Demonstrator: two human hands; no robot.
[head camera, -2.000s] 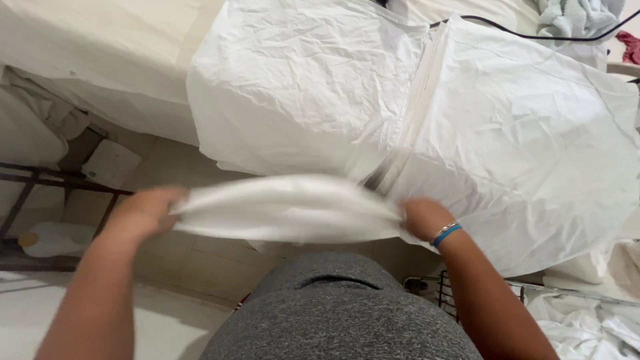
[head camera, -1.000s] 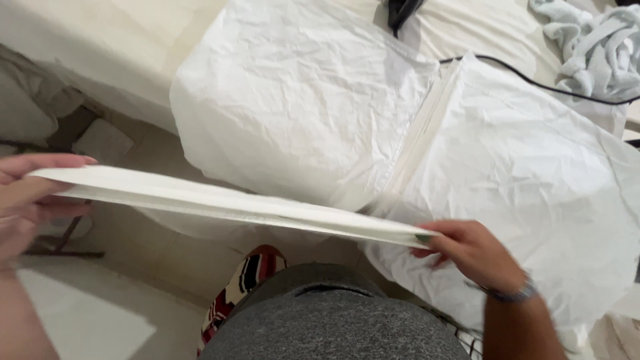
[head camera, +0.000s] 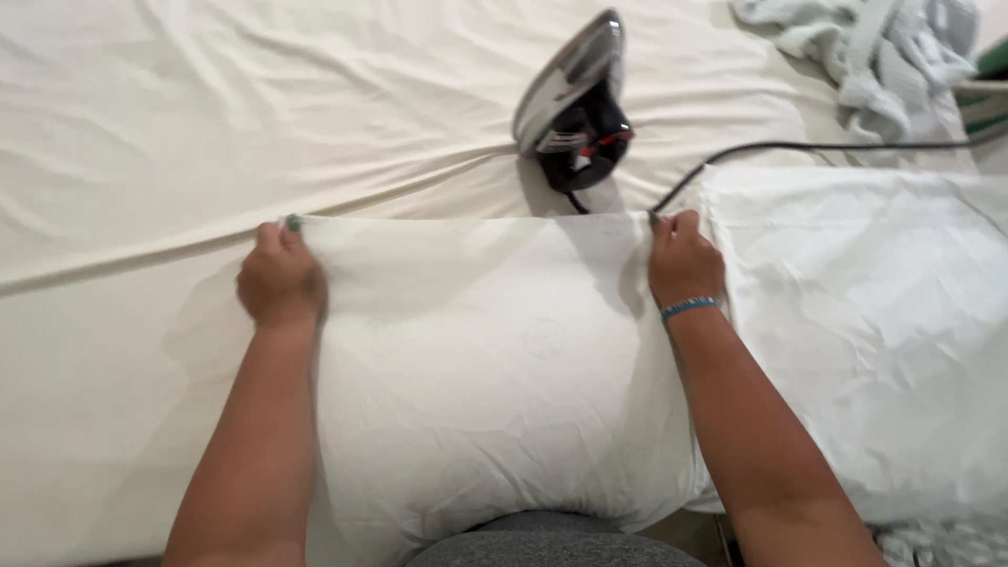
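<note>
A white cloth, possibly a pillowcase, is stretched between both hands over the cream-covered surface, its lower part hanging toward my body. My left hand pinches its far left corner. The far right corner is held between the fingers of my right hand, which has a blue band at the wrist. Just beyond the cloth's far edge, a clothes iron with a black handle rests on the cream sheet.
From the iron a black cord runs off to the right. Another wrinkled white cloth lies beside my right forearm. A light grey towel is bunched at the far right.
Both hands have moved forward over the cream surface with the cloth, which was a narrow stretched strip and is now spread out broad. The view has shifted, bringing the whole iron into sight.
</note>
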